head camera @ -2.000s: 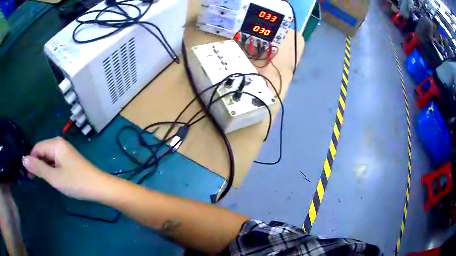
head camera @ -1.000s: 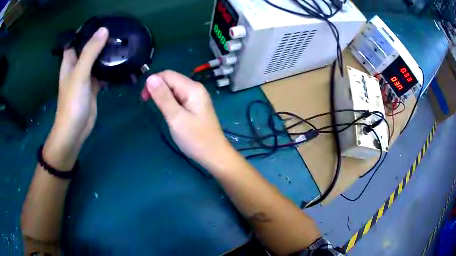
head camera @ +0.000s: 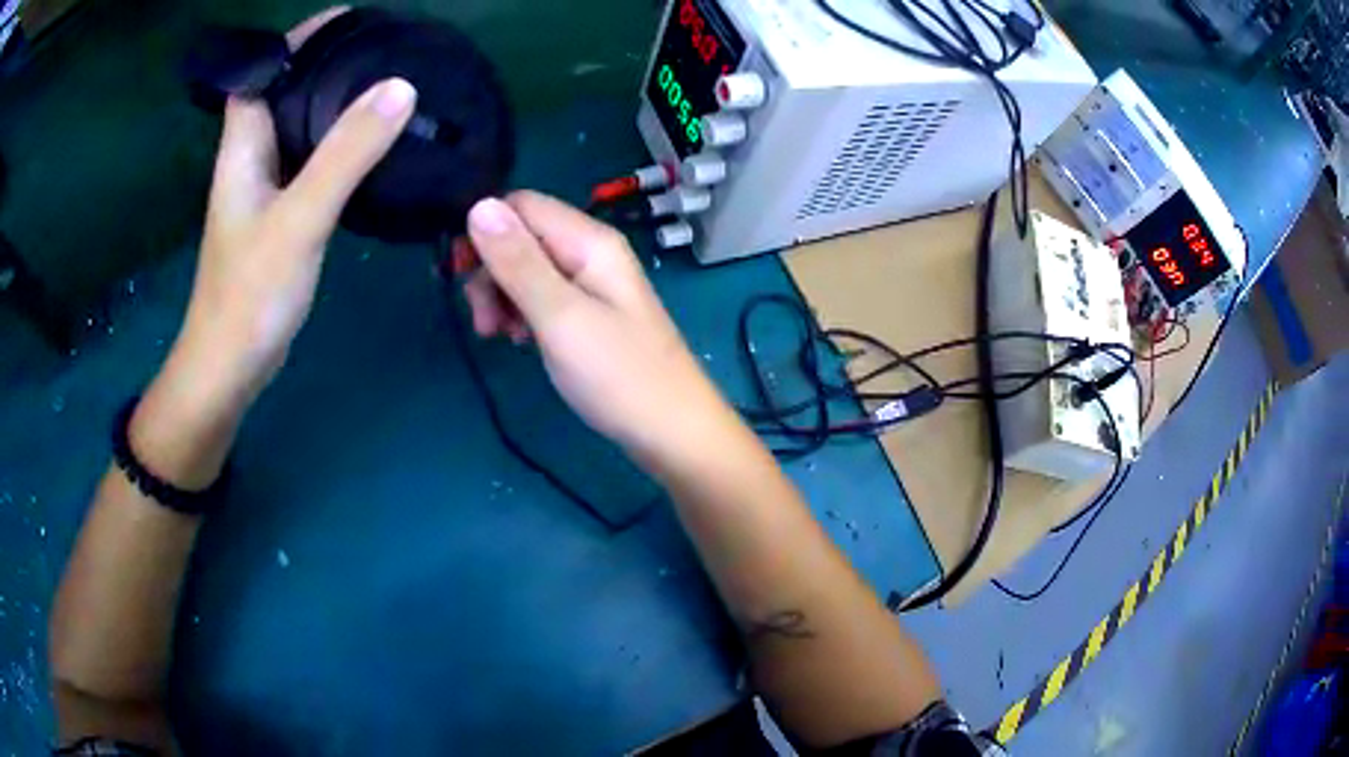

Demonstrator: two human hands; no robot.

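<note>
Black over-ear headphones (head camera: 429,170) are at the upper left, one round earcup facing up. My left hand (head camera: 281,237) is shut on them, thumb on the earcup's face. My right hand (head camera: 548,281) pinches the end of a thin black test cable (head camera: 496,422) at the earcup's lower right edge. The plug tip is hidden by my fingers and the earcup, so I cannot tell whether it is in a socket. The cable hangs below my fingers and runs right over the green-blue bench (head camera: 385,592).
A DC bench power supply (head camera: 888,148) with a loose cable (head camera: 947,52) on top stands at upper middle. A cream test box (head camera: 1073,340) and a dual-display meter (head camera: 1169,244) are on a cardboard mat (head camera: 917,459). Tangled black cables (head camera: 799,407) lie before them.
Both hands came together at the headphones between the first and second frames. Since then the earcup has turned and moved slightly right, and the cable end has come against its edge.
</note>
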